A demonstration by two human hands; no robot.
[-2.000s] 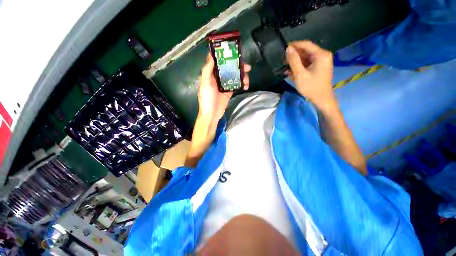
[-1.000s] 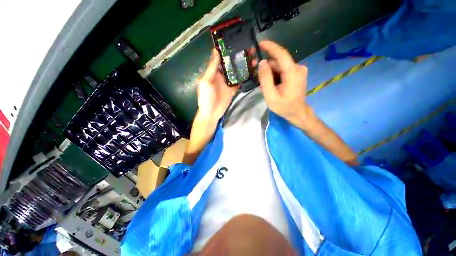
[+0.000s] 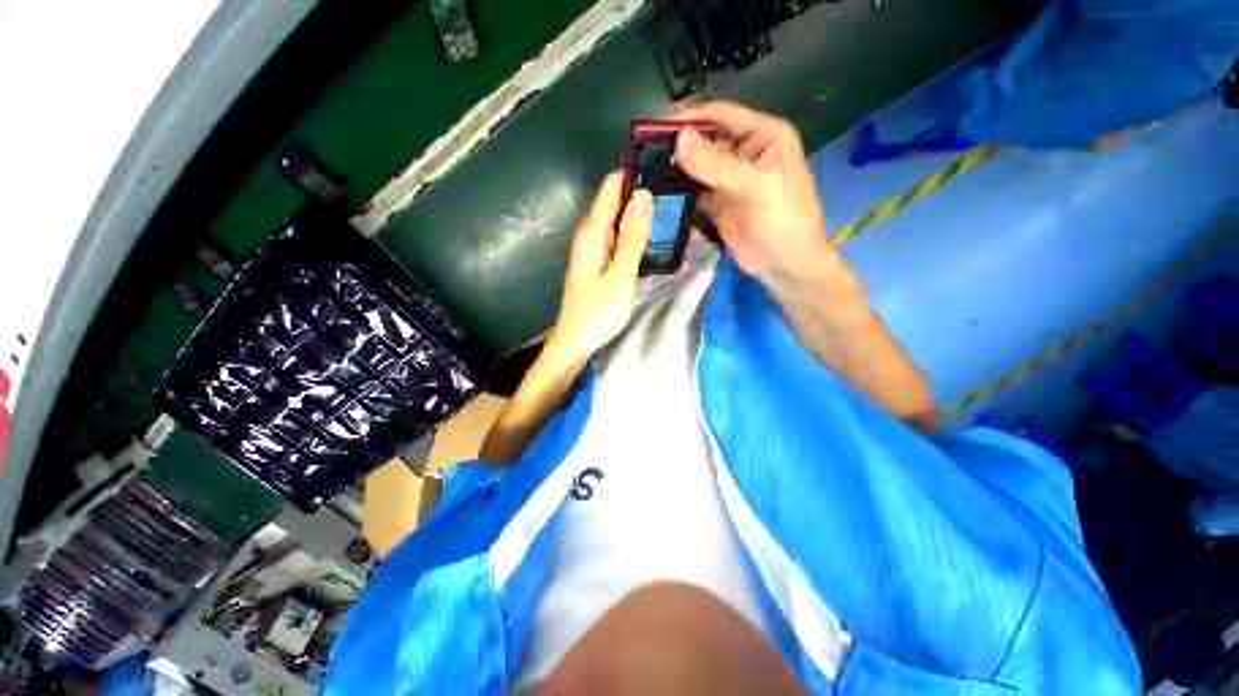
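Observation:
A mobile phone (image 3: 666, 229) with a black body and a red top edge is held upright over the dark green bench strip. A black housing covers its face, with a grey-blue rectangle showing in the lower part. No green board shows. My left hand (image 3: 606, 267) grips the left side, its thumb on the face. My right hand (image 3: 756, 177) holds the upper right, its thumb pressing the upper face and its fingers behind the top edge. Loose black housings (image 3: 707, 48) lie on the strip just beyond the hands.
A glossy black parts tray (image 3: 324, 364) lies at the left, with an open cardboard box (image 3: 394, 506) below it. A pale rail (image 3: 503, 109) borders the green belt, which carries dark phone units (image 3: 313, 174). A person's blue sleeve (image 3: 1087, 75) is at the upper right.
The black housing, brought by my right hand from the strip, now lies over the phone's green board. Both hands have closed around the phone. Units on the belt have shifted left.

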